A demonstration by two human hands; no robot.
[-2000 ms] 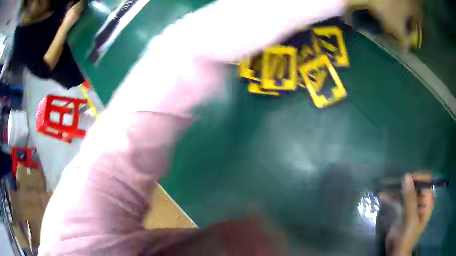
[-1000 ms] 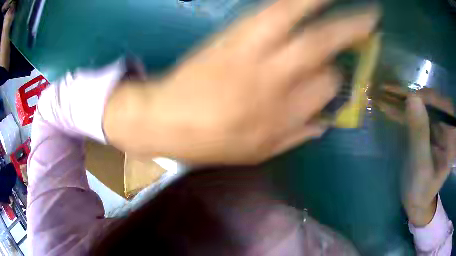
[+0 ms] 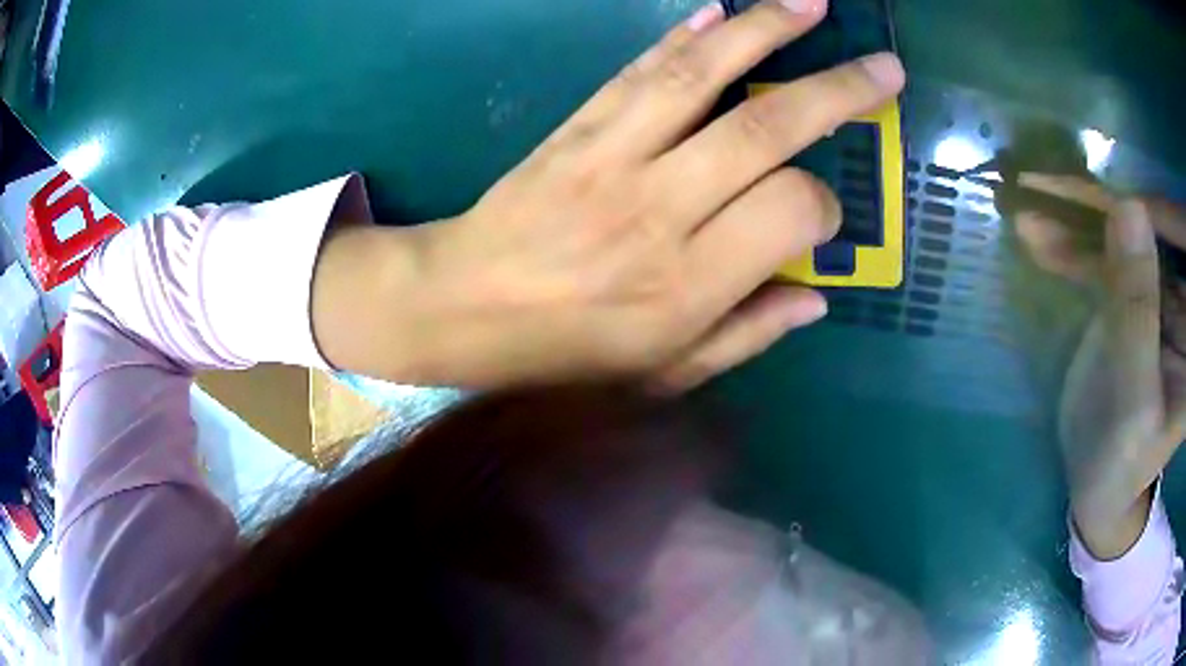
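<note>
A yellow-and-black frame part (image 3: pixel 892 195) lies flat under the spread fingers of my left hand (image 3: pixel 611 221), which hold it down; the fingers hide its left side. A clear sheet with rows of small dark pieces (image 3: pixel 930 260) lies beside and partly under the frame. My right hand (image 3: pixel 1125 299), at the right edge, holds dark tweezers (image 3: pixel 1001 177), their thin tip pointing left over the top of the sheet's rows, close to the frame's right side. Whether the tip holds a piece cannot be told.
The green bench top (image 3: pixel 325 91) lies around the hands, with glare spots. A red stool (image 3: pixel 65 232) and a cardboard box (image 3: pixel 280 410) are beside the bench at the left. The wearer's dark hair blurs the lower middle of the view.
My left hand came from the far pile with a yellow frame part and now rests with it on the sheet. The view has shifted, and the pile is out of view. My right hand keeps the tweezers.
</note>
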